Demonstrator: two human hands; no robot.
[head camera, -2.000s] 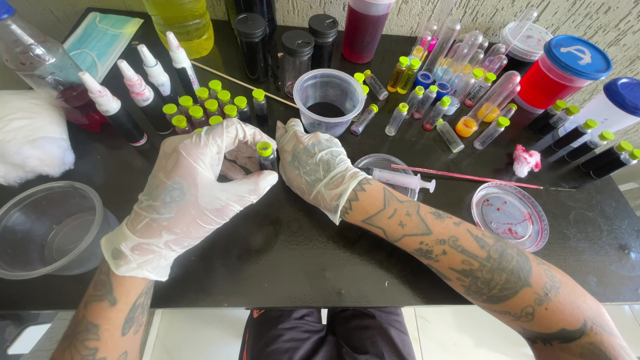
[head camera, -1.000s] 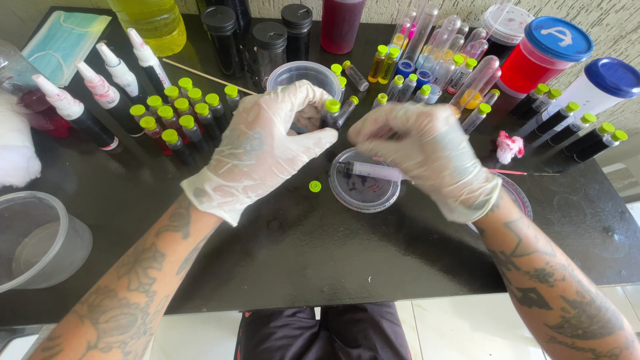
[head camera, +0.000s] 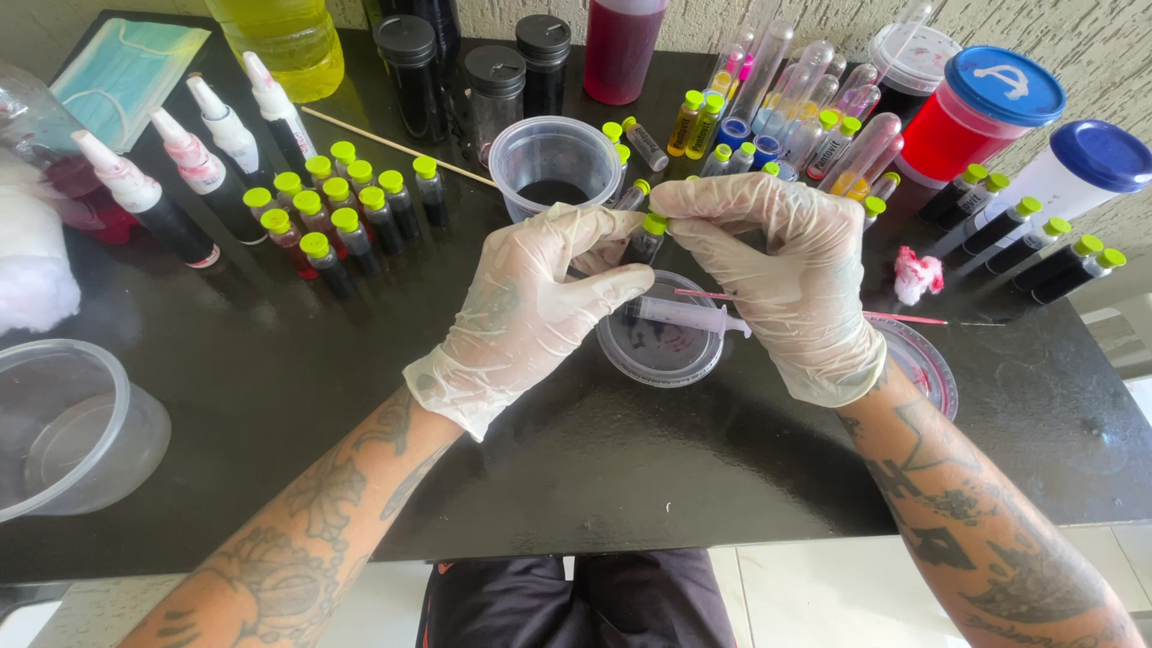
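Observation:
My gloved left hand (head camera: 549, 306) grips a small dark vial (head camera: 641, 247) with a lime-green cap. The fingertips of my gloved right hand (head camera: 765, 270) touch that cap (head camera: 654, 223) from the right. Below both hands lies a round plastic lid (head camera: 666, 355) with a syringe (head camera: 688, 315) on it. A clear plastic tub (head camera: 553, 162) holding dark liquid stands just behind my left hand. Several green-capped vials (head camera: 346, 220) stand grouped to the left; more green-capped vials (head camera: 688, 126) are behind my right hand.
Nozzle bottles (head camera: 148, 202), a face mask (head camera: 130, 76) and an empty tub (head camera: 81, 432) are at the left. Black-lidded jars (head camera: 495, 85) stand behind. On the right are test tubes (head camera: 765, 67), a blue-lidded red container (head camera: 967, 117), stained cotton (head camera: 916, 274) and a second lid (head camera: 931, 360).
One second ago a loose green cap lay on the table and my right hand was away from the vial; now that spot shows no cap, and my right fingers are at the vial's cap.

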